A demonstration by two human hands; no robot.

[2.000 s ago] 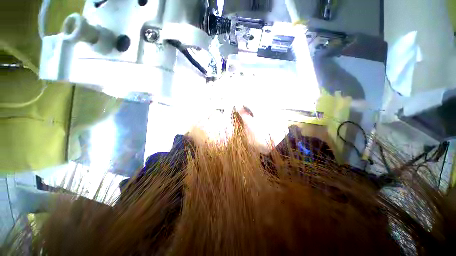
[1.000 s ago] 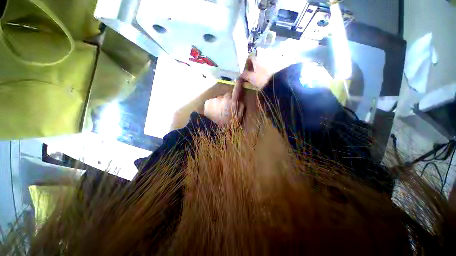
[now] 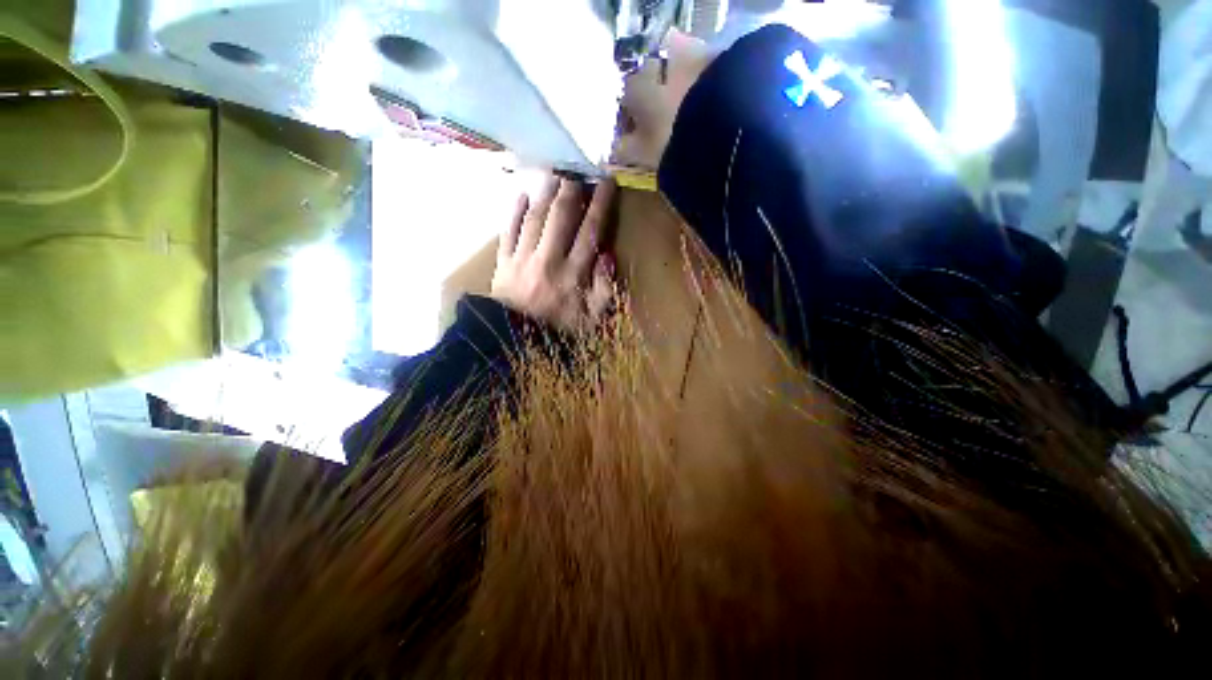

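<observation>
A tan panel point(image 3: 671, 272) lies below the white sewing machine head point(image 3: 439, 80), its lower part hidden by hair. A thin yellow edge point(image 3: 635, 177) shows along its top. My left hand point(image 3: 556, 253) lies on the panel with its fingers a little apart, fingertips at the lower edge of the machine head. My right hand point(image 3: 649, 109) is beside the metal needle area point(image 3: 638, 47), mostly covered by my dark sleeve; its fingers cannot be made out, nor whether it grips anything. The needle point is not clear.
Yellow-green panels point(image 3: 106, 253) hang at the left. A glaring light point(image 3: 977, 73) is at the upper right. A white sheet point(image 3: 412, 239) lies left of the tan panel. A black cable point(image 3: 1156, 403) is at the right. Hair covers the lower view.
The tan panel has come into clear view. My left hand has spread over it, and my right arm has moved up across the machine bed. The view has shifted.
</observation>
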